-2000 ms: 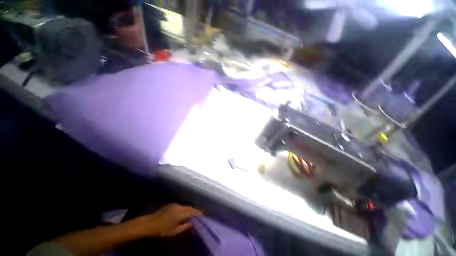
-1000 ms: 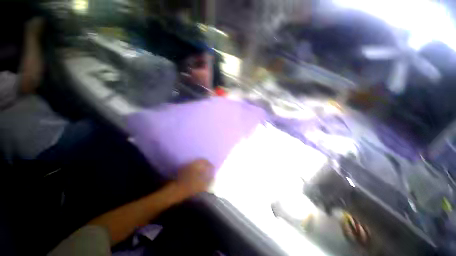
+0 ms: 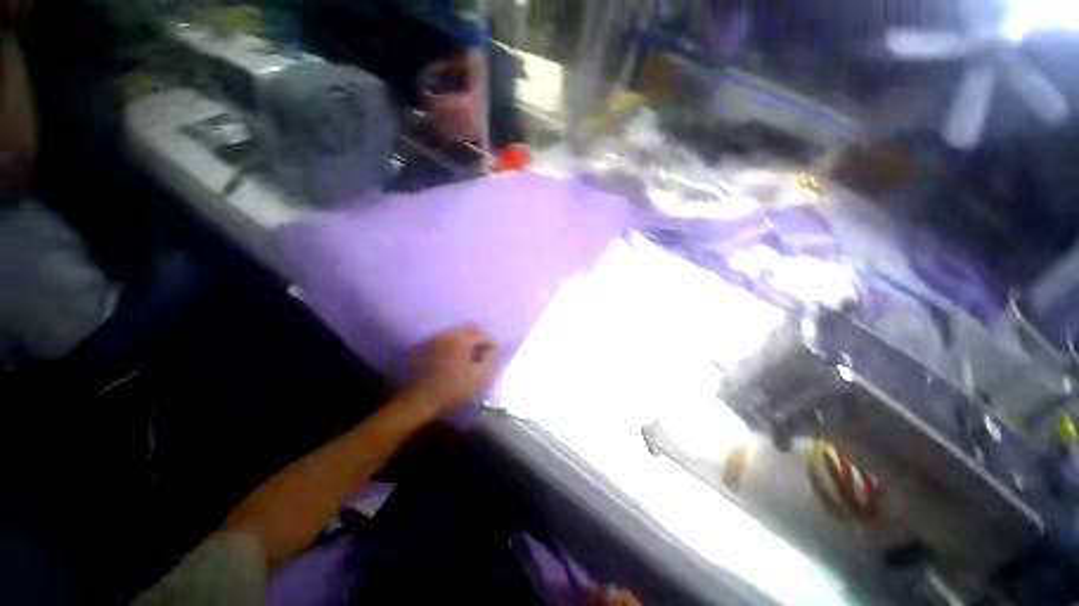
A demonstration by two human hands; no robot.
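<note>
A large lilac fabric panel [image 3: 438, 255] lies flat on the left of the brightly lit table. My left hand [image 3: 456, 367] is on the panel's near right corner, fingers bent; whether it pinches the cloth cannot be told. My right hand [image 3: 609, 595] shows only as a small part at the bottom edge, below the table edge, beside purple fabric [image 3: 550, 571]. What it holds is hidden. More purple fabric [image 3: 317, 574] lies low at the left, near my lap.
The sewing machine [image 3: 923, 414] stands at the right, with a red and yellow item [image 3: 844, 479] before it. Bunched purple and white cloth [image 3: 769, 255] lies behind. Another machine [image 3: 325, 130] is at the back left. Parts of another person [image 3: 47, 278] show at the left.
My left hand has moved up from the cloth below the table edge to the lilac panel's corner. The view has turned left. A bit of my right hand now shows at the bottom.
</note>
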